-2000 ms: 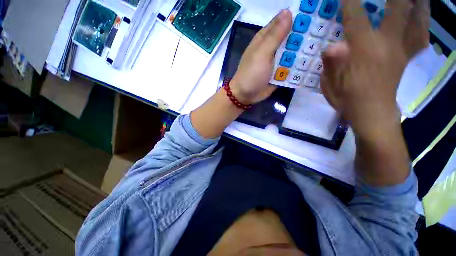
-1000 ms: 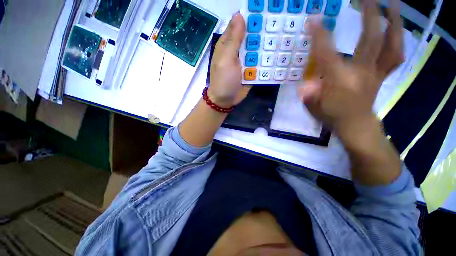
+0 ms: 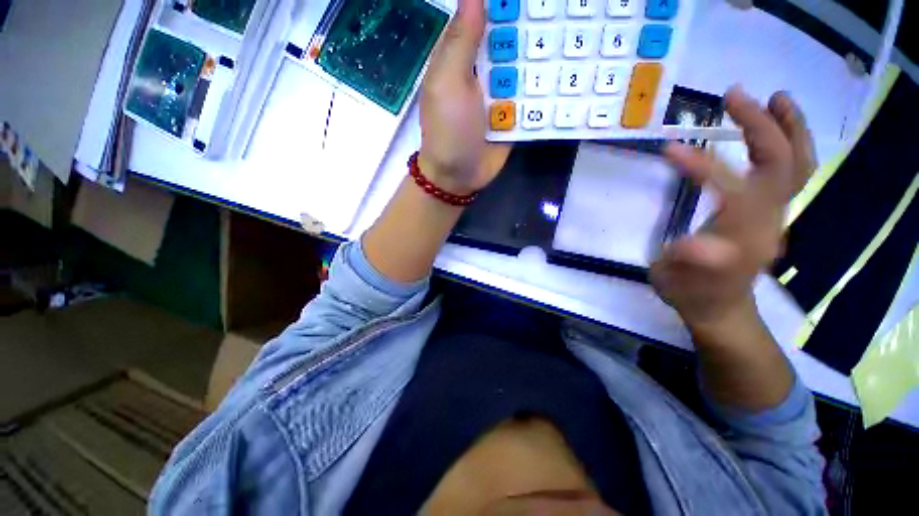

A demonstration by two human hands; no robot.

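My left hand holds a calculator by its left edge, with the keypad face towards me. Its keys are white, blue and orange, and its upper part is cut off by the top of the picture. My right hand is off the calculator, with fingers apart and slightly blurred, and nothing shows in it. Below the calculator lies a flat black rectangle with a white square at its right.
Waiting units with green boards lie at the left. Grey sheets are at the far left. Black adhesive strips with pale yellow edges lie at the right. Brown cardboard is below the bench.
The calculator has moved left and turned more upright since the first frame, then slightly up. My right hand has moved off the keys, down and to the right.
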